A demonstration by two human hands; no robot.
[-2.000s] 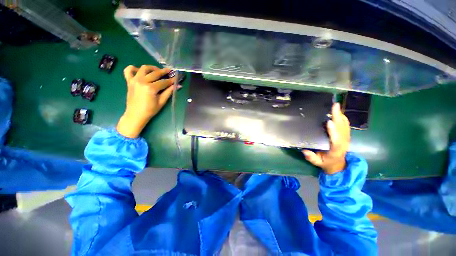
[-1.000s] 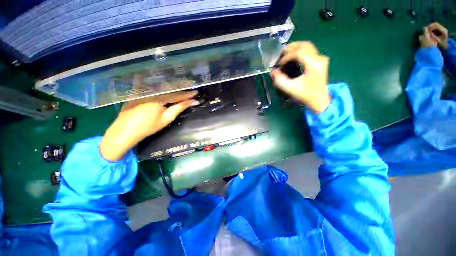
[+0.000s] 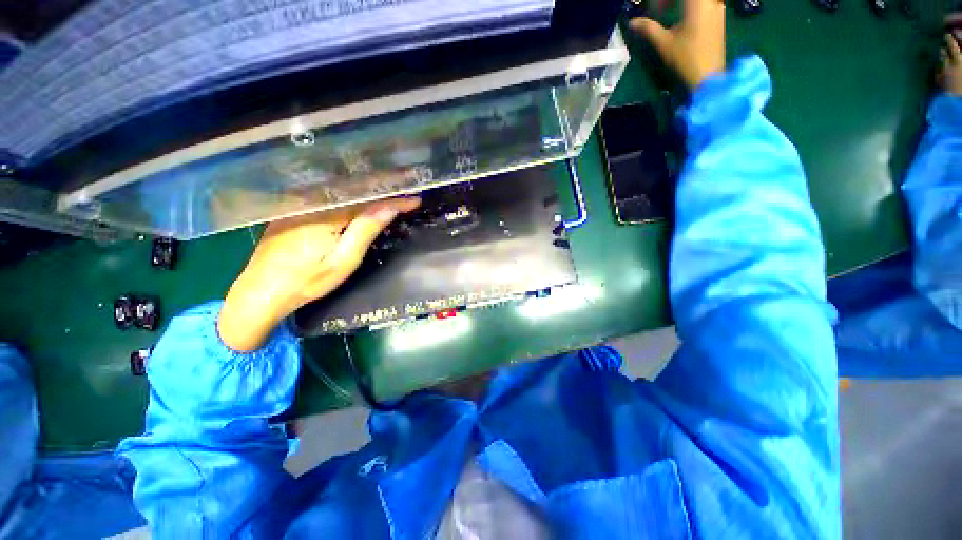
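Observation:
The black fixture point(image 3: 464, 264) lies on the green mat, with a small red part on its front edge. My left hand point(image 3: 306, 258) rests over the fixture's left part, its fingers partly behind the clear guard point(image 3: 369, 158); whether it holds a unit is hidden. A small black unit point(image 3: 457, 218) sits in the fixture's middle, right of my left fingertips. My right hand point(image 3: 691, 37) reaches to the top edge of the view, partly cut off, with thumb spread. A dark unit point(image 3: 634, 6) shows beside its thumb; I cannot tell whether they touch.
A dark flat device point(image 3: 636, 164) lies right of the fixture. Several black units lie on the left mat point(image 3: 164, 252) and along the top right point(image 3: 828, 4). A bluish-white bar point(image 3: 576, 195) stands at the fixture's right end. Another person's hand point(image 3: 953, 63) and blue sleeve show at right.
My right hand has moved up and away from the guard's right end, and the dark object it held no longer shows in it. My left hand stays over the fixture. The dark flat device is now uncovered.

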